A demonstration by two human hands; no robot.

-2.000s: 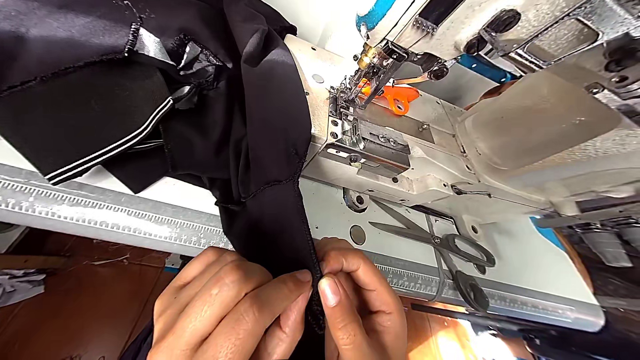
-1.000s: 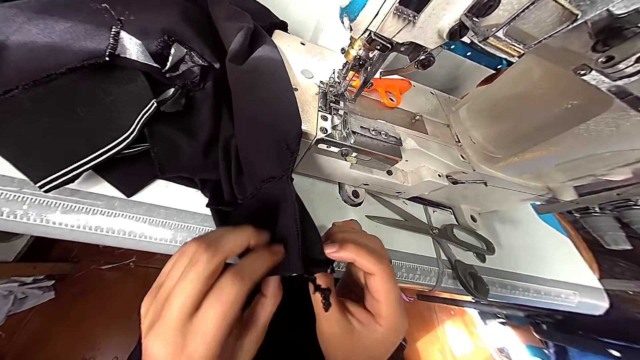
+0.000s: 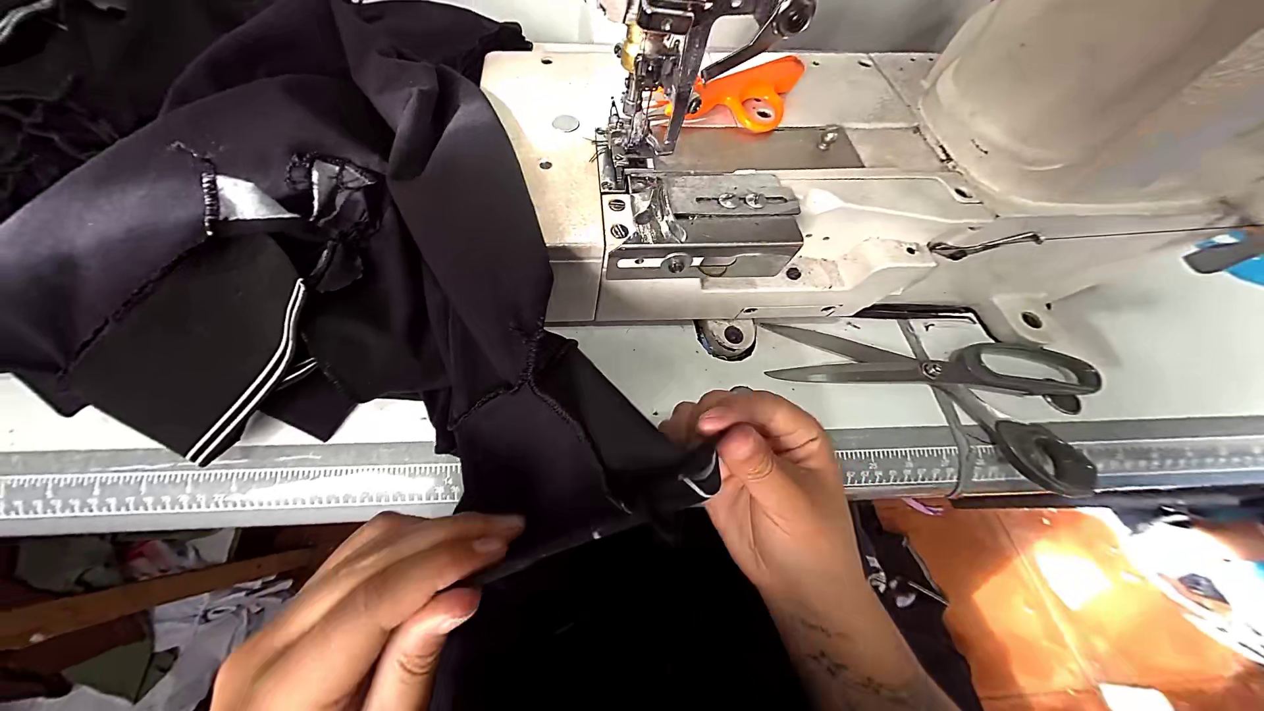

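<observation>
A dark garment [image 3: 464, 227] with overlocked seams and white-striped trim lies bunched at the left, one narrow part of it reaching down to my hands. My left hand [image 3: 395, 592] pinches the folded lower edge of that part between thumb and fingers. The other end of the same edge is gripped by my right hand [image 3: 770, 474], near a small light thread or strip. Above stands an industrial sewing machine [image 3: 701, 237], its needle and presser foot area just right of the cloth.
Open metal scissors [image 3: 928, 371] lie on the table right of my right hand. A metal ruler [image 3: 247, 494] runs along the table's front edge. An orange plastic piece [image 3: 755, 99] sits behind the presser foot. Cloth scraps [image 3: 197, 632] lie below at the left.
My hands, close together before, are now apart with the edge stretched between them. The dark dangling bit seen at my right thumb no longer shows. The view has shifted and turned.
</observation>
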